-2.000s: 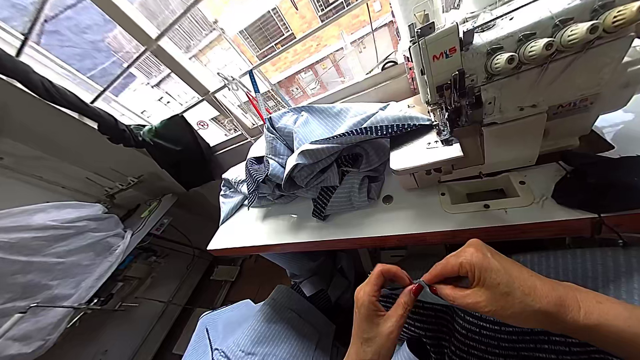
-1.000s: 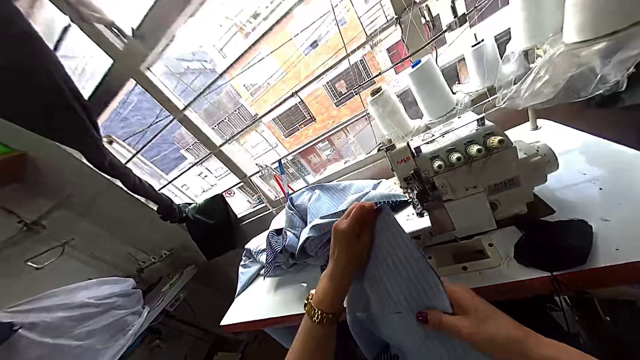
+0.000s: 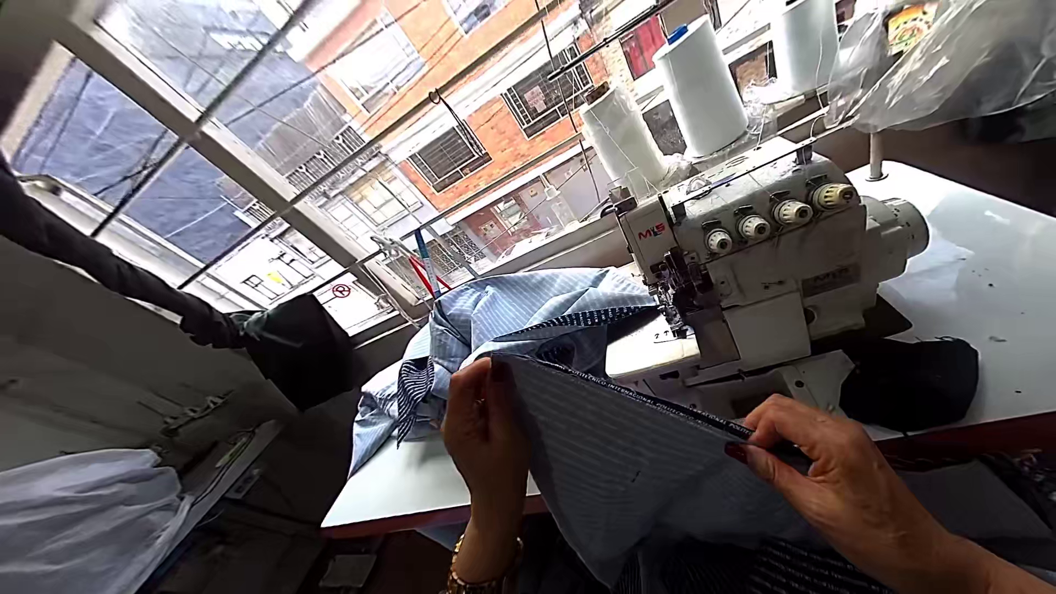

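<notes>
A light blue striped fabric piece (image 3: 635,470) with a dark printed edge is stretched between my hands. My left hand (image 3: 487,437), a gold watch at its wrist, pinches its upper left corner. Further right, my right hand (image 3: 817,470) grips the same edge between thumb and fingers. Behind them a bunched blue striped garment (image 3: 536,305) lies on the white sewing table (image 3: 396,495), its right end at the needle area of an overlock sewing machine (image 3: 742,256). The lower part of the held fabric hangs toward my lap, over dark striped cloth.
Thread cones (image 3: 701,91) stand behind the machine, with clear plastic (image 3: 949,66) at the upper right. A black cloth item (image 3: 912,384) rests on the table's right side. At left are a black padded object (image 3: 301,351) and white cloth (image 3: 91,520). A window runs behind.
Both hands came up from the lap with the fabric. Since one second ago the right hand has moved up onto the dark edge, which is now stretched out. The view has shifted.
</notes>
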